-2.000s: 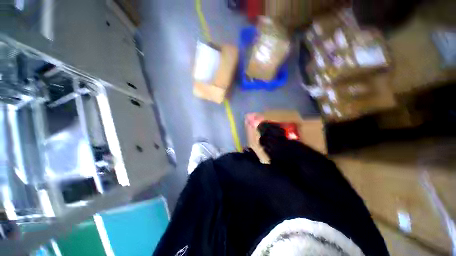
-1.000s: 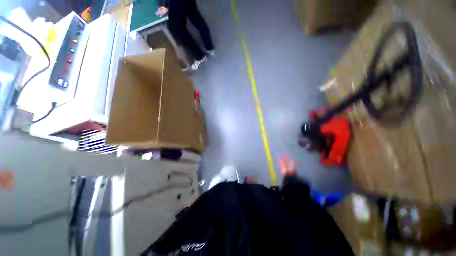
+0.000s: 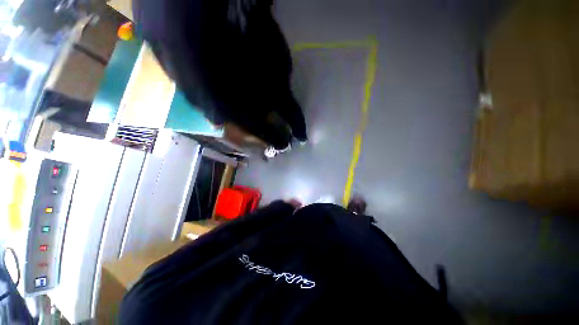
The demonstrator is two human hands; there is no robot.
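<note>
My left hand [image 3: 294, 204] shows small and blurred at the end of my black sleeve; its fingers cannot be made out. A small dark blurred shape lies right of my jacket's front edge; I cannot tell whether it is my right hand or a shoe. No held object is visible. A white machine [image 3: 146, 197] with a grey button panel [image 3: 49, 222] stands at the left. A brown carton [image 3: 117, 279] is beside it, partly hidden by my jacket. A red stool [image 3: 235, 203] stands on the floor beyond my left sleeve.
Another person in dark clothes [image 3: 222, 57] stands close ahead at the upper left, by a green-topped bench [image 3: 187, 114]. A large brown carton [image 3: 530, 120] is at the right. A yellow line [image 3: 357, 152] runs along the grey floor [image 3: 416, 127] ahead.
The view has moved forward along the floor line. The other person is much nearer, and the machine is closer at the left. The red pallet jack and my outstretched right hand no longer show clearly.
</note>
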